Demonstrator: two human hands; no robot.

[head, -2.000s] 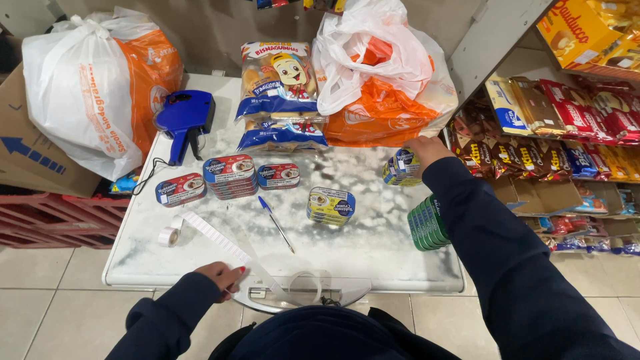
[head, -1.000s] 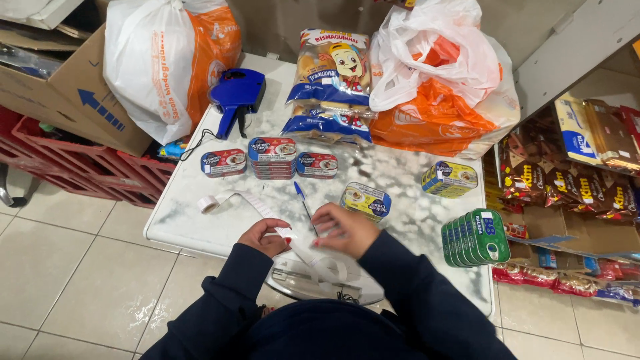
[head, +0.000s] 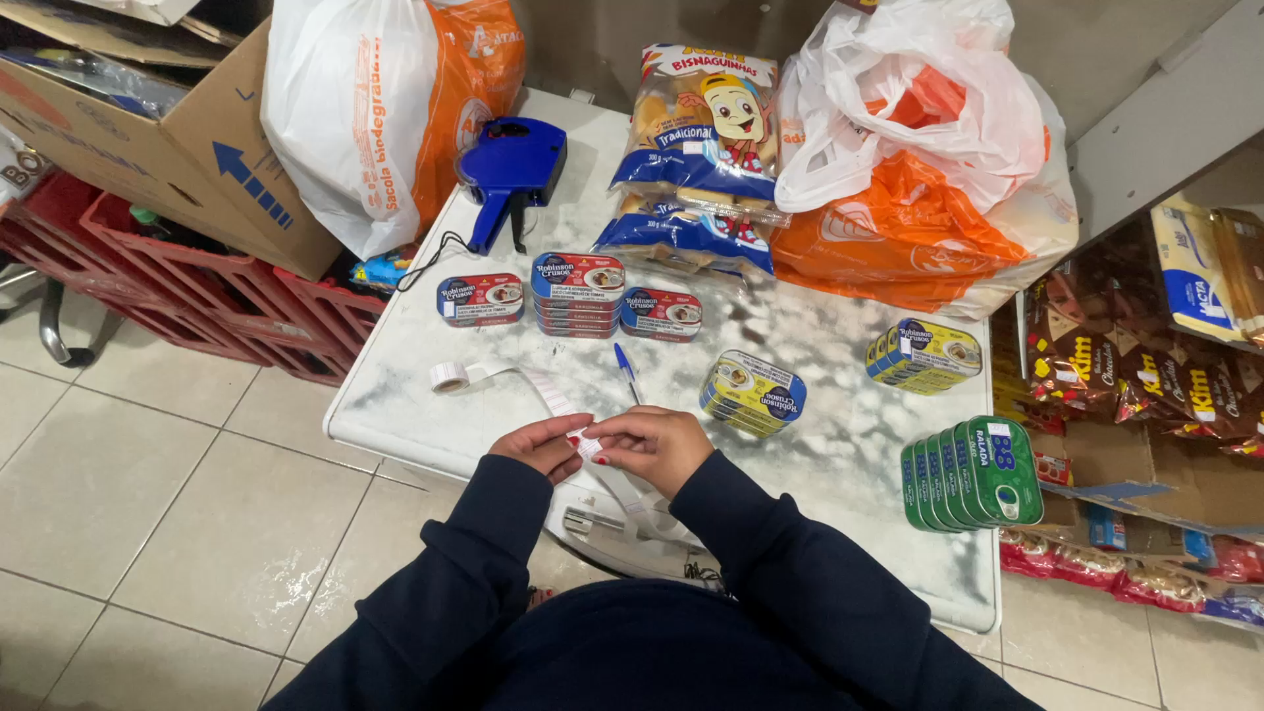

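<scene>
My left hand (head: 542,445) and my right hand (head: 650,446) meet over the front edge of the table, fingertips of both pinching a strip of white price labels (head: 549,391). The strip runs back to a small label roll (head: 450,377). Behind my hands lies a blue pen (head: 626,371). Farther back are red sardine tins (head: 579,296), stacked and single. To the right stand a stack of yellow tins (head: 752,393), another yellow group (head: 923,355) bearing small labels, and a row of green tins (head: 972,474). A blue price labeling gun (head: 513,178) lies at the back left.
Two bread roll packs (head: 700,128) lie at the table's back, between a white and orange plastic bag (head: 370,118) and another bag (head: 899,227). A cardboard box (head: 227,148) rests on red crates (head: 212,281) at left. Shelves of packaged sweets (head: 1136,355) flank the right.
My right hand has moved from the yellow tins at the right to the label strip beside my left hand. Both hands have come together on it. The view has shifted.
</scene>
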